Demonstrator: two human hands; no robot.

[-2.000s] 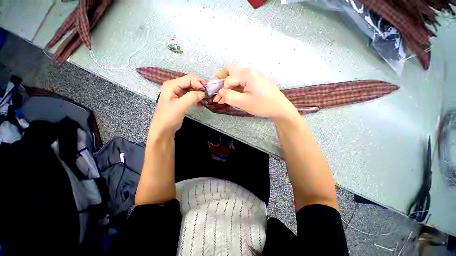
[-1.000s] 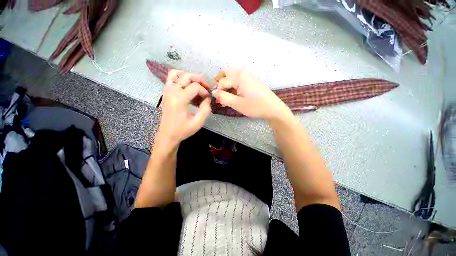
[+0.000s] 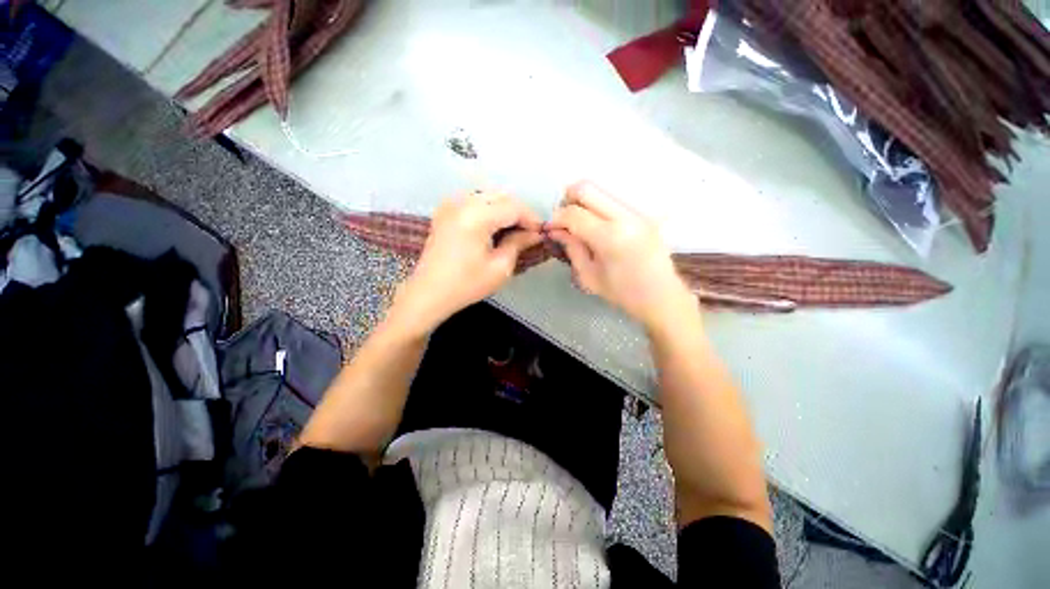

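Observation:
A long reddish-brown checked fabric band (image 3: 818,280), pointed at both ends, lies across the table near its front edge. My left hand (image 3: 474,247) pinches its middle part between thumb and fingertips. My right hand (image 3: 613,247) pinches the same part just to the right, the fingertips of both hands nearly touching. The band's left end (image 3: 386,230) shows beyond my left hand. A pale strip shows along the band's lower edge right of my right hand. No needle can be made out; the fingers hide the held spot.
Black shears (image 3: 958,524) lie at the table's right front edge, a pale coil (image 3: 1028,420) at far right. A bundle of bands (image 3: 276,58) lies back left. A large stack (image 3: 898,104), a clear plastic bag (image 3: 806,109) and a red piece (image 3: 656,55) lie back right.
The pale cloth seen between my fingers two seconds ago no longer shows. My fingertips have come close together on the band. The view has shifted, so the table's things appear lower or further right.

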